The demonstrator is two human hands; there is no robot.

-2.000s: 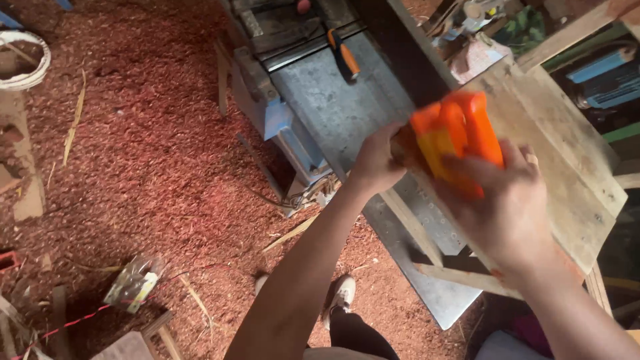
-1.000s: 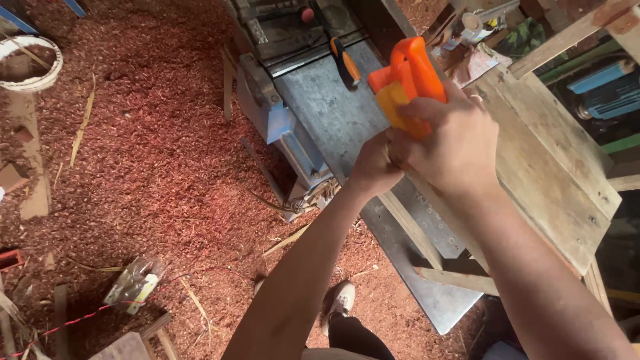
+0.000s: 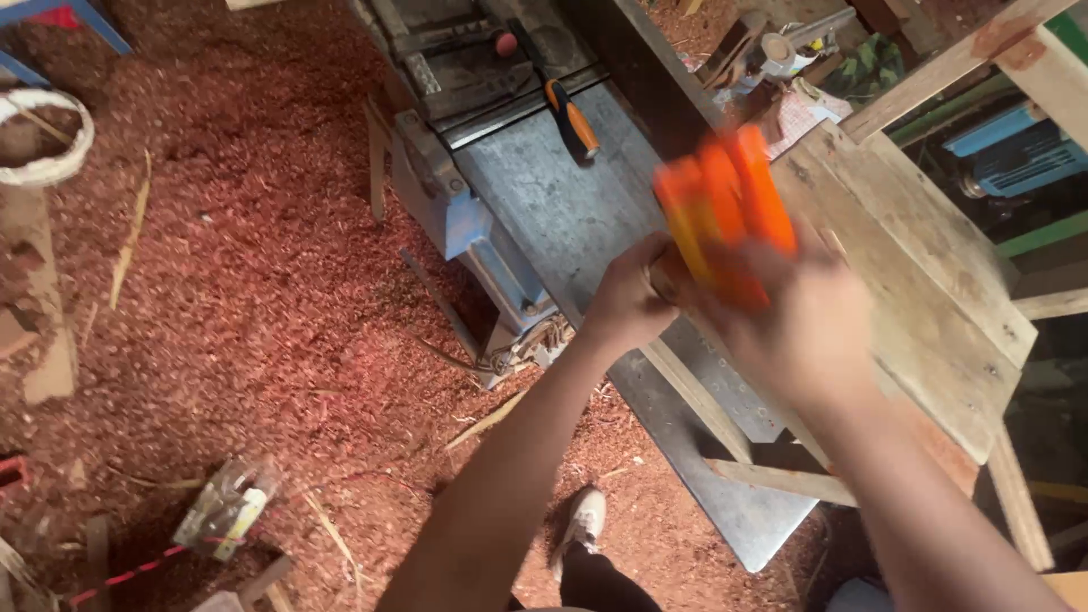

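Observation:
An orange and yellow plastic tool handle point(image 3: 722, 217), blurred, is in my right hand point(image 3: 803, 314), whose fingers wrap its lower part. If a blade is fitted to it, I cannot see it. Just left of that, my left hand point(image 3: 633, 293) is closed around the end of a wooden piece point(image 3: 671, 276). This piece belongs to, or lies against, a wooden frame with planks point(image 3: 901, 272). The frame rests partly over a grey metal machine table point(image 3: 544, 195). Farther up the table lies a tool with a black and orange handle point(image 3: 574, 119).
Reddish wood shavings point(image 3: 255, 255) cover the floor. A white-rimmed bucket point(image 3: 81, 153) stands at the left, and a clear plastic bag point(image 3: 225, 510) lies lower down. A dark metal fence point(image 3: 654, 76) runs along the machine. At the right is a blue motor point(image 3: 1033, 153).
The orange handle and my right hand moved up and left, then back down and right, between the frames. My left hand has stayed at the wooden piece.

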